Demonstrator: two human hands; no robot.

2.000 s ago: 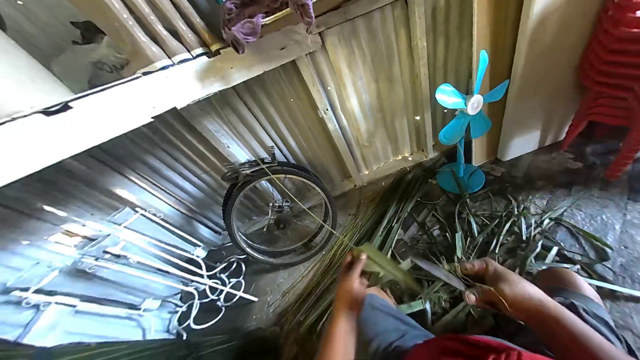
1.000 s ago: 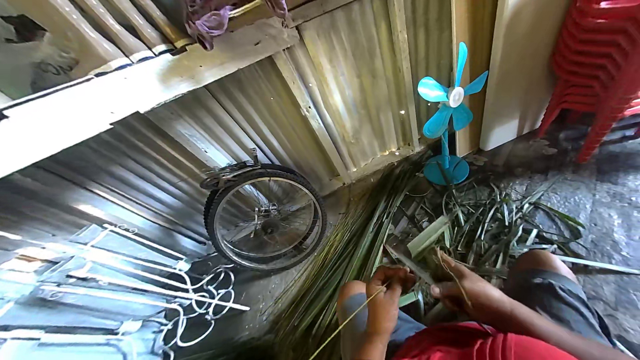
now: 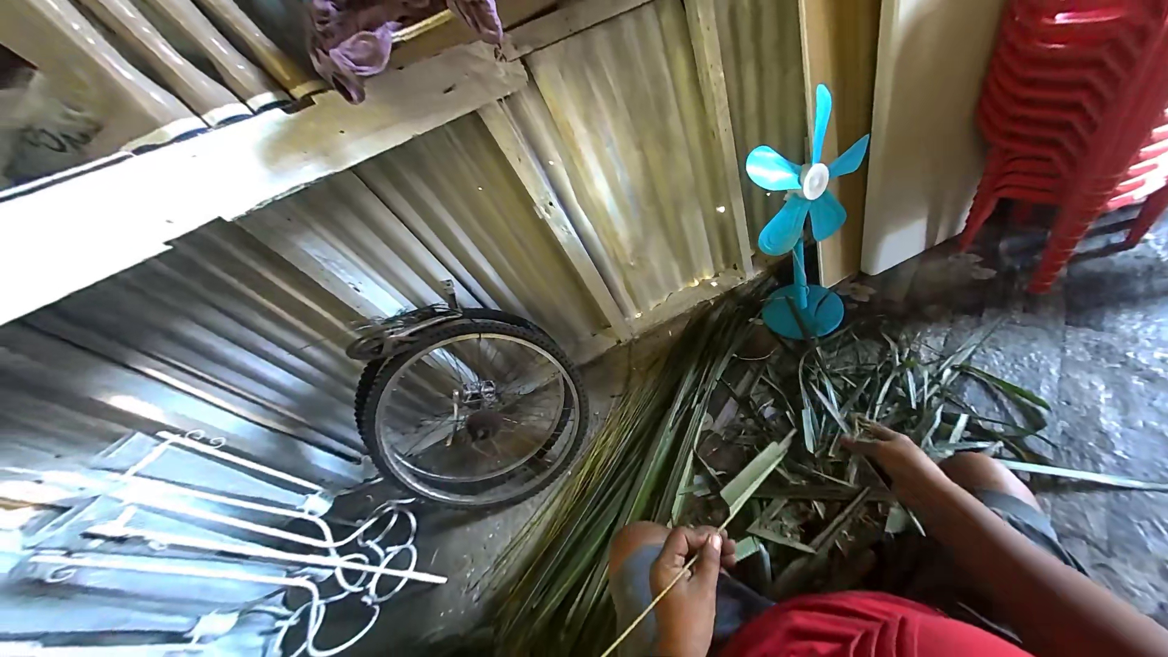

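My left hand point(image 3: 691, 575), above my knee, pinches a thin pale leaf midrib point(image 3: 650, 610); it runs down to the lower left. A folded green leaf piece point(image 3: 756, 474) rises just beyond its fingertips. My right hand point(image 3: 885, 449) reaches over a heap of cut leaf strips point(image 3: 912, 392) near my other knee. Something small and brownish shows at its fingertips, too unclear to tell whether it is held. A bundle of long palm leaves point(image 3: 639, 447) lies on the floor to the left of the heap.
A turquoise fan point(image 3: 803, 315) stands behind the heap. Bicycle wheels point(image 3: 474, 415) lean by the corrugated metal wall point(image 3: 630, 155). White metal frames point(image 3: 228, 547) lie at the lower left. Stacked red plastic chairs point(image 3: 1063, 137) stand at the upper right beside a pale board point(image 3: 922, 128).
My hands, close together a second ago, are now apart. The right hand has moved away to the right, over the heap of strips. The left still holds the thin midrib.
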